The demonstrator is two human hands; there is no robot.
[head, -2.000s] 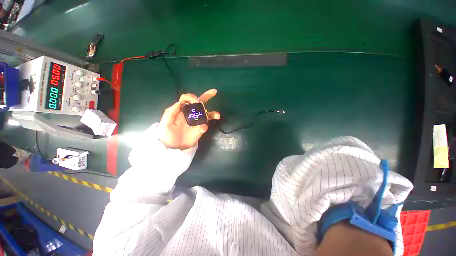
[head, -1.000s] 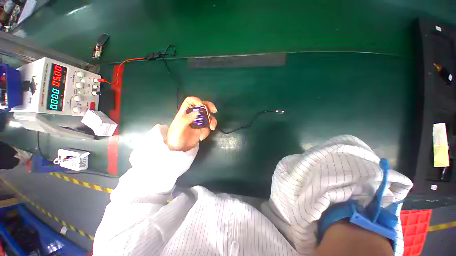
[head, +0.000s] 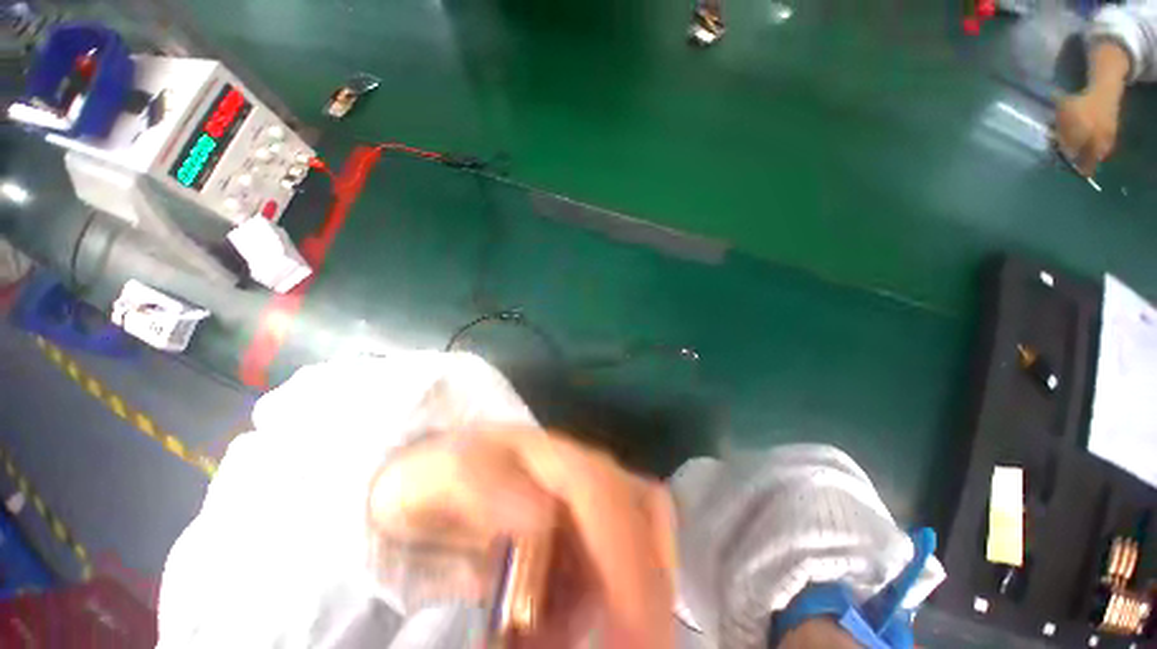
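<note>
My left hand (head: 495, 488) is large and strongly blurred at the bottom centre. It holds the small smartwatch module (head: 513, 590), seen nearly edge-on as a dark and coppery strip; its screen face cannot be made out. Of my right arm only the white striped sleeve and the wrist with a blue strap show at the bottom; the right hand itself is cut off by the lower edge. A thin black test cable (head: 607, 364) lies on the green mat, its small metallic tip towards the right.
The power supply (head: 209, 140) with lit digits stands upper left, white boxes (head: 269, 254) (head: 159, 316) near it. At right is a black foam tray (head: 964, 507) with small parts, a yellowish strip and a paper sheet (head: 1129, 380). Another person's hand (head: 1089, 127) is upper right.
My left hand has come down and nearer with the module, from over the mat to the bottom centre. The view has turned and shifted right, showing more tray and another person's hand.
</note>
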